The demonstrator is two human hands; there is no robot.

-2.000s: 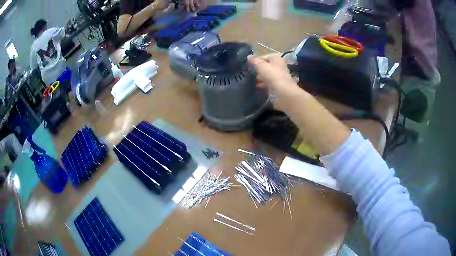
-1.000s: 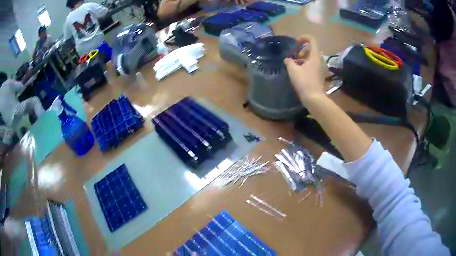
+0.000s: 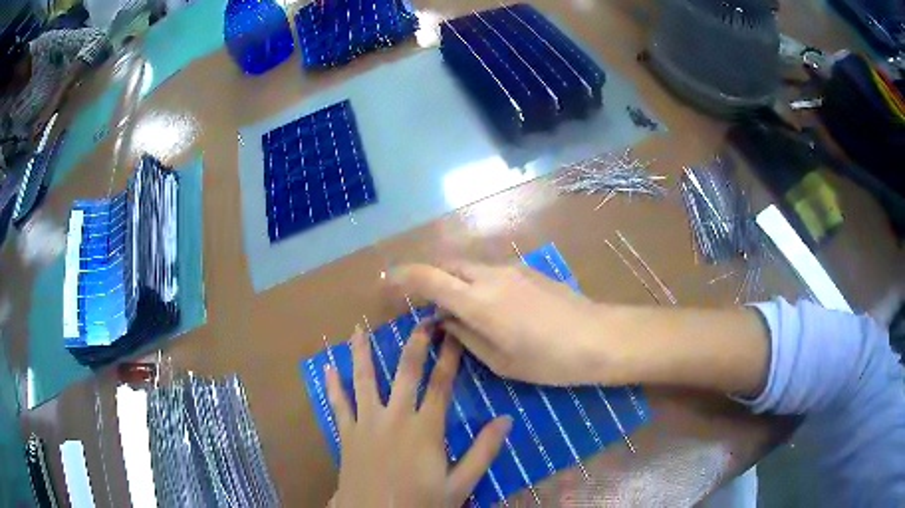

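A bright blue solar cell panel (image 3: pixel 585 407) with parallel silver lines lies on the brown tabletop in front of me. My left hand (image 3: pixel 402 427) lies on its left part, palm down with the fingers apart. My right hand (image 3: pixel 506 322) is bent over the upper edge, its fingers beside and partly over my left fingertips. Its index finger reaches left past the edge. Whether the right fingers hold anything is hidden. Thin silver ribbon ends stick out along the upper edge.
A dark blue single cell (image 3: pixel 318 169) and a dark cell stack (image 3: pixel 521 64) sit on the pale mat (image 3: pixel 417 189). A panel stack (image 3: pixel 124 258) stands left, long ribbons (image 3: pixel 208 437) lower left. Ribbon piles (image 3: pixel 719 213), a white strip (image 3: pixel 799 256) and a grey container (image 3: pixel 714 50) are right.
My right hand has come from the grey container down to the blue panel. My left hand has come into view on the panel. The view has tilted down and shifted left.
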